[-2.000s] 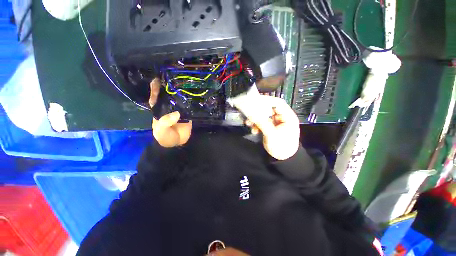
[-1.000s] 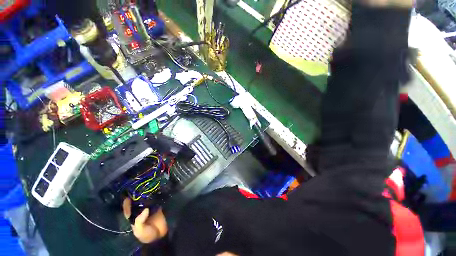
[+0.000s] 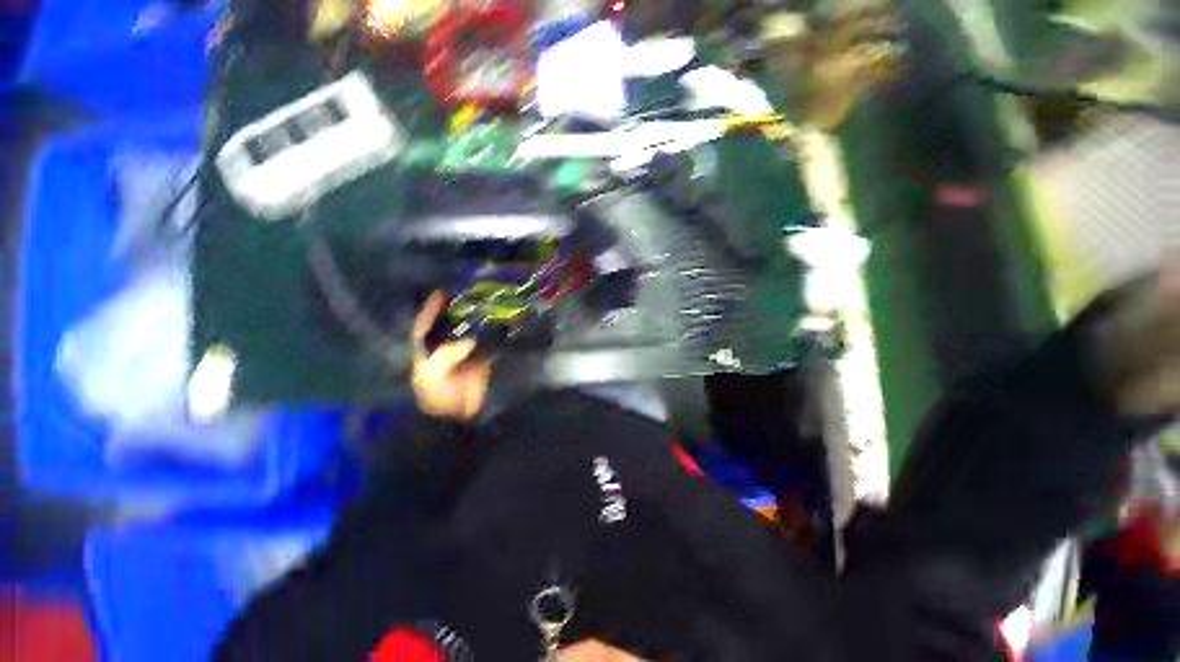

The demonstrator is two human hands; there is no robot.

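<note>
The picture is blurred. The black power strip housing lies open towards me at the front of the bench. Yellow, blue and red wires bunch in its open side. My left hand is at the housing's lower left, with fingers and thumb around a black part at its edge. My right arm reaches far out to the right, away from the housing. My right hand is a blurred shape at the right rim, partly cut off; whether it holds anything cannot be told.
A white power strip lies at the back left, its thin cord running towards the housing. Green circuit boards, a red container and white pieces lie at the back. A slotted panel is right of the housing. Blue bins stand left.
My right hand has left the open housing, went up out to the right, and is now lower at the right rim. The view has swung. My left hand has stayed at the housing.
</note>
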